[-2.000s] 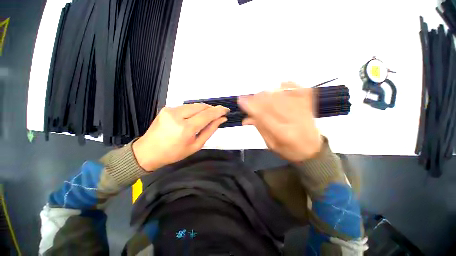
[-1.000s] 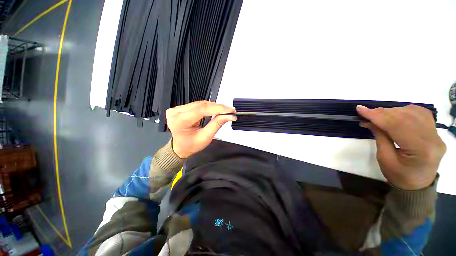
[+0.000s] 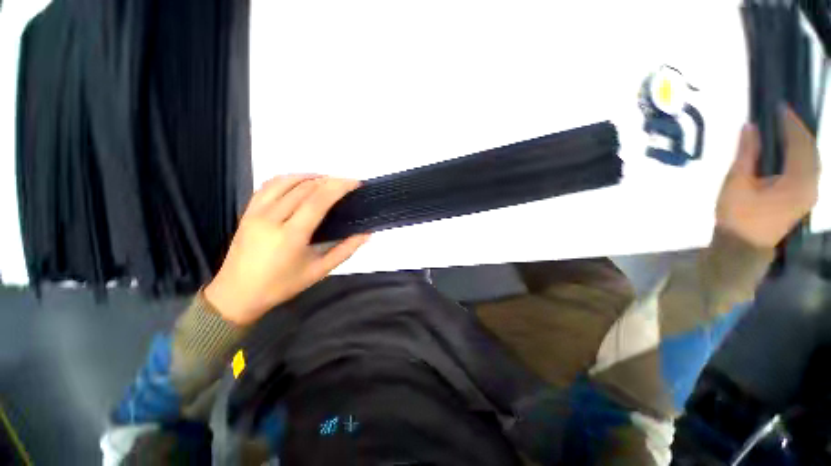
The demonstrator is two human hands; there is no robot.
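A bundle of black strips (image 3: 492,173) lies slightly slanted across the white table, its right end a little farther from me. My left hand (image 3: 287,241) grips the left end of the bundle, fingers on top and thumb at the near side. My right hand (image 3: 770,182) is at the right strip pile (image 3: 774,55), blurred, with its thumb and fingers around the end of one or more dark strips. How many strips it holds cannot be told.
The dial gauge (image 3: 670,114) lies between the bundle and the right pile. A large strip pile (image 3: 128,136) covers the left of the white table (image 3: 437,73), its ends over the near edge. A dark metal-framed object (image 3: 765,437) stands at lower right.
My right hand has left the single strip over the bundle and moved right to the right pile. My left hand has gone from that strip to the bundle's left end. The view has shifted right.
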